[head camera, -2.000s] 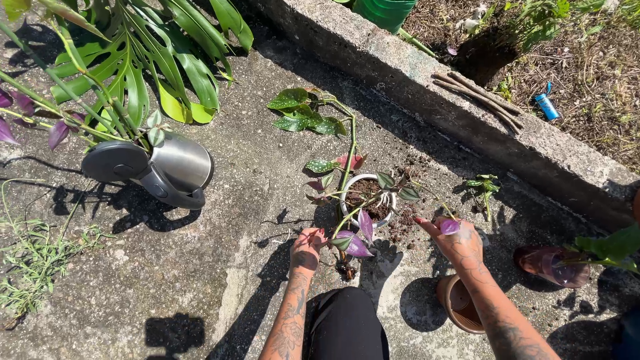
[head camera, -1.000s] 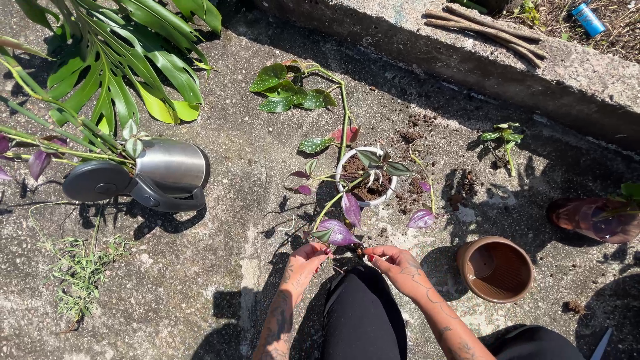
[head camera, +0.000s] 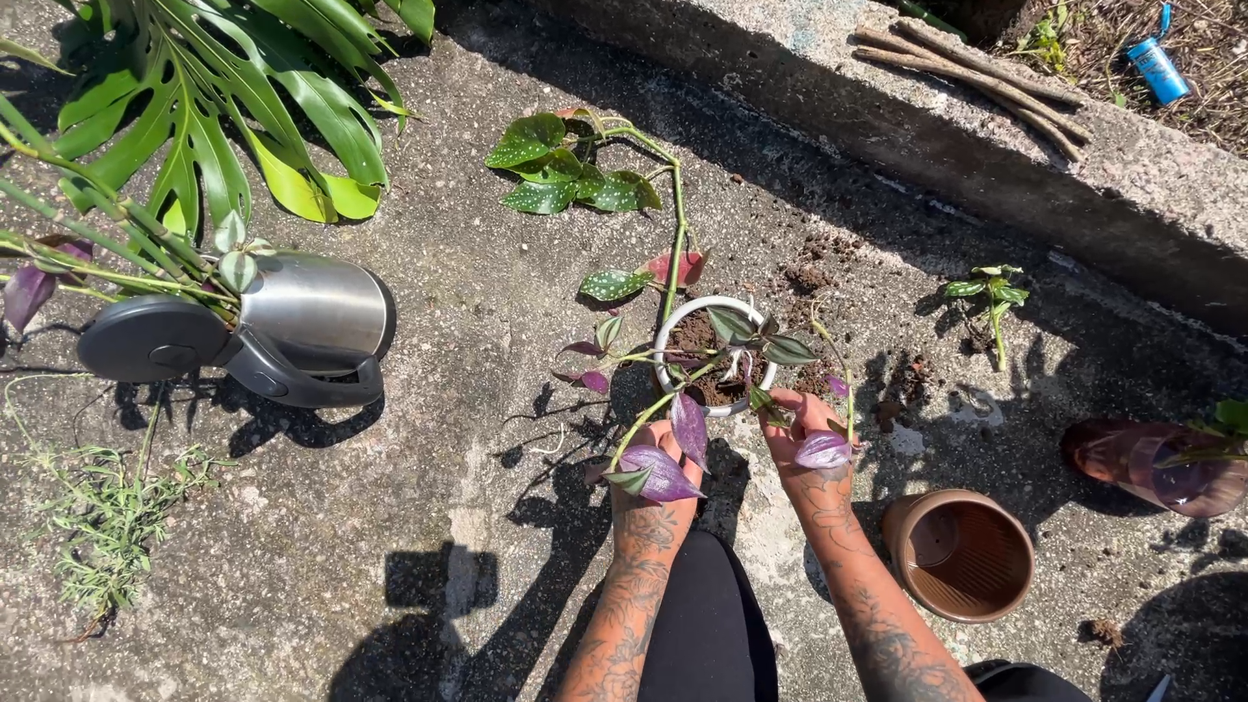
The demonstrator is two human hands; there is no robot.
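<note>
A round white-rimmed pot (head camera: 666,363) holds dark soil, with green and purple tradescantia stems (head camera: 639,426) trailing over its rim. My left hand (head camera: 661,463) is at the pot's lower left, behind purple leaves that hide its fingers; whether it grips anything cannot be told. At the lower right of the rim, my right hand (head camera: 807,434) has its fingers at a small green leaf, with a purple leaf lying over the hand. A spotted begonia cutting (head camera: 680,219) rises from the pot's upper left and lies across the concrete.
An empty brown pot (head camera: 958,556) lies right of my right forearm. A steel kettle (head camera: 317,302) holding stems stands left, below monstera leaves (head camera: 224,107). A small cutting (head camera: 996,302) and a reddish translucent vessel (head camera: 1150,463) are right. Sticks (head camera: 975,78) rest on the concrete curb (head camera: 809,88).
My hands were close together below the pot a second ago. They are now apart and nearer the rim, the right one having moved up and to the right.
</note>
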